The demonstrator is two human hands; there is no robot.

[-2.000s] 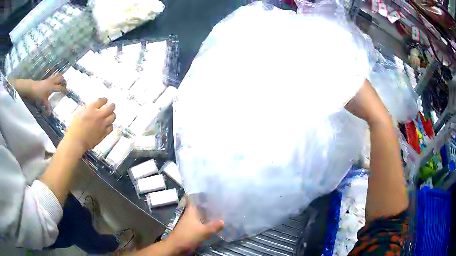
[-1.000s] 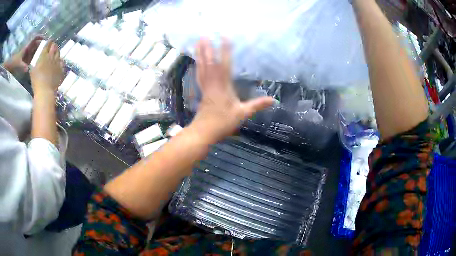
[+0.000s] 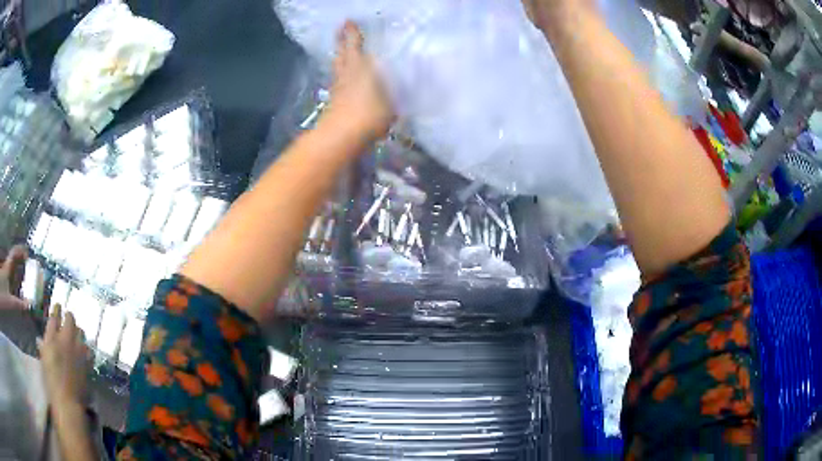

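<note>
A large whitish poly bag [image 3: 487,99] lies across the top middle, over the back of a clear compartment tray [image 3: 433,306]. The tray holds clusters of thin white-tipped parts [image 3: 397,225]. My left hand [image 3: 360,90] is at the bag's left side, blurred; its grip cannot be made out. My right hand [image 3: 550,11] is at the bag's upper part, cut off by the top edge, its fingers mostly out of sight. A clear ribbed tray [image 3: 424,392] lies nearest me, in front of the compartment tray.
At left, another person's hands [image 3: 63,360] are beside a clear tray of white oblong blocks [image 3: 117,212]. A bag of cream parts [image 3: 108,63] lies at the back left. At right are a blue tray [image 3: 588,387] with white parts and blue ribbed trays [image 3: 793,333]. Metal posts stand far right.
The bag has moved from the front middle up and away, uncovering the ribbed and compartment trays. My left hand went from the bag's lower edge to its upper left side. The view has shifted.
</note>
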